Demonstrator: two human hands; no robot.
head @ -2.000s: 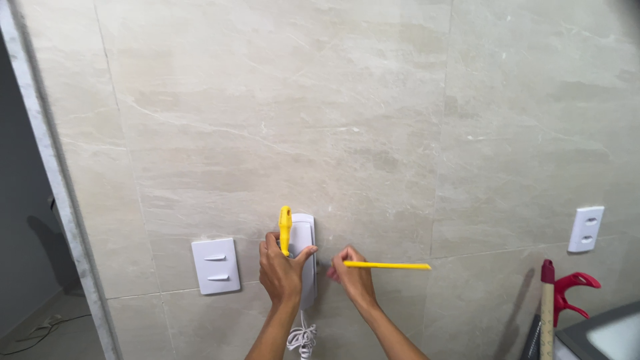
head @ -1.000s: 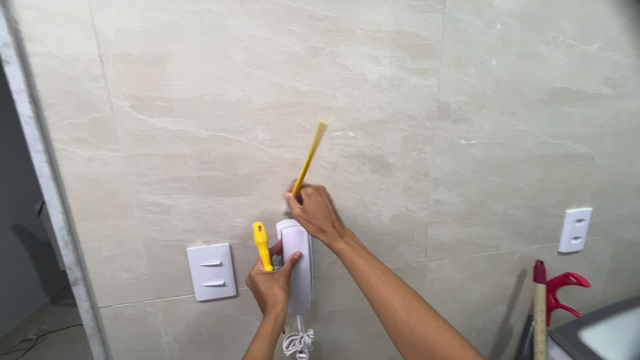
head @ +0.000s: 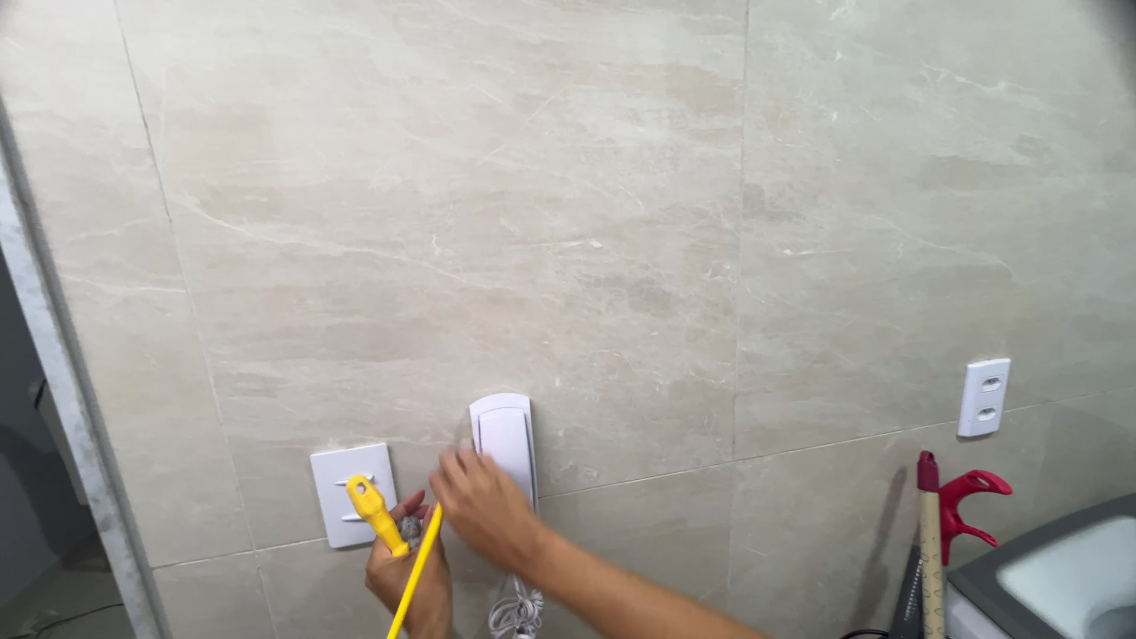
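A yellow-handled tool [head: 379, 516] is held in my left hand [head: 413, 572], handle up, its tip hidden, with a small greyish bundle [head: 410, 530] by the fingers. My right hand [head: 488, 506], slightly blurred, grips a thin yellow stick-like item [head: 417, 568] that slants down to the left across my left hand. Behind the right fingers a white wall-mounted intercom handset [head: 504, 437] stands upright on the tiled wall. Its coiled white cord [head: 516, 611] hangs below. The left hand is just below a white switch plate [head: 351, 493].
A white double socket [head: 984, 398] is on the wall at right. Below it are a stick with a dark red end [head: 927, 532], a red plastic handle [head: 963, 510] and a grey-edged appliance [head: 1047, 568]. A grey stone door edge [head: 67, 399] runs down the left.
My left hand has left the handset and moved down and left with the yellow-handled tool. My right hand has come down from above the handset, and the yellow stick now points downward.
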